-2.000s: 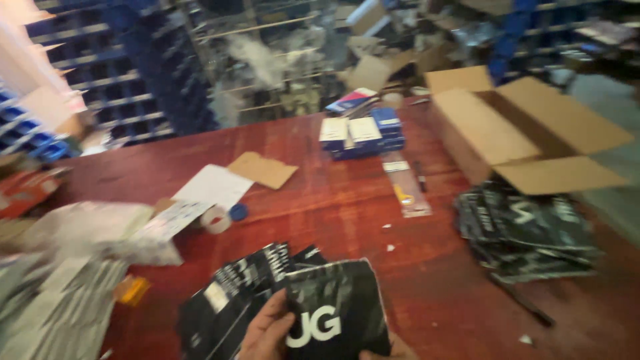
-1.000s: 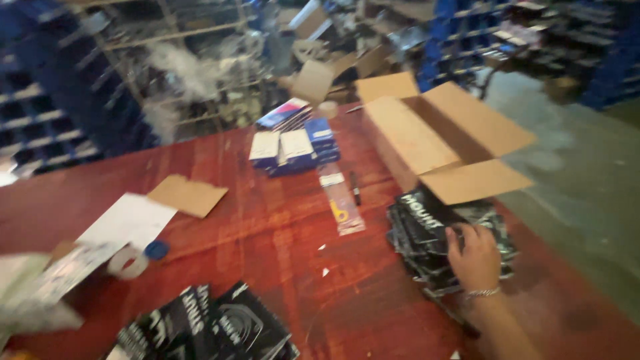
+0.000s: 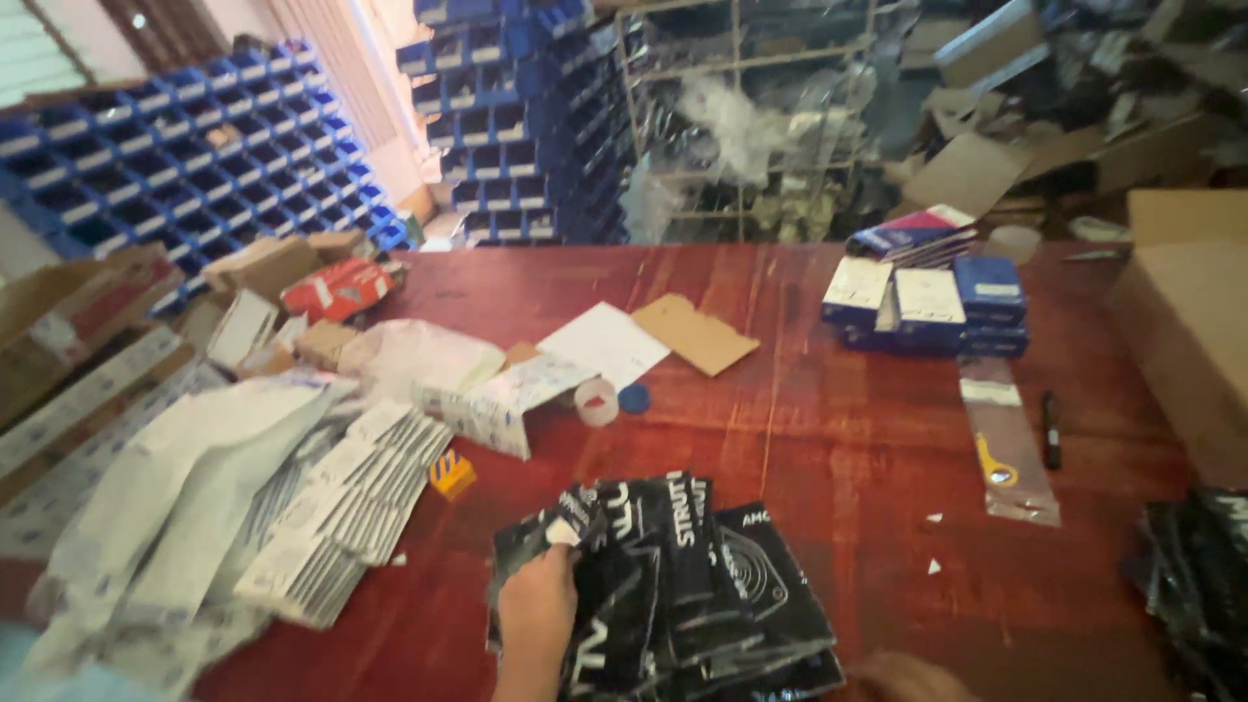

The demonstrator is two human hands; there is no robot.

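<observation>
Black printed plastic packets (image 3: 673, 585) lie fanned in a pile at the bottom centre of the red table. My left hand (image 3: 536, 609) is at the pile's left side, its fingers closed on the upper edge of a black packet (image 3: 575, 522). Low in the frame, right of the pile, my right hand (image 3: 902, 678) shows only in part and blurred; whether it holds anything is hidden. A second stack of black packets (image 3: 1204, 585) is cut off by the right edge, beside an open cardboard box (image 3: 1185, 331).
Blue and white small boxes (image 3: 926, 307) stand at the back right, near a clear bag (image 3: 1009, 444) and a black marker (image 3: 1050, 429). Folded paper leaflets (image 3: 341, 517), white bags (image 3: 185, 487) and a small yellow box (image 3: 452, 474) lie left. Blue bins (image 3: 205, 146) stand behind.
My right hand has left the right-hand packet stack, where it was a second ago, and is now beside the centre pile. My left hand has come into view there. The view has swung left.
</observation>
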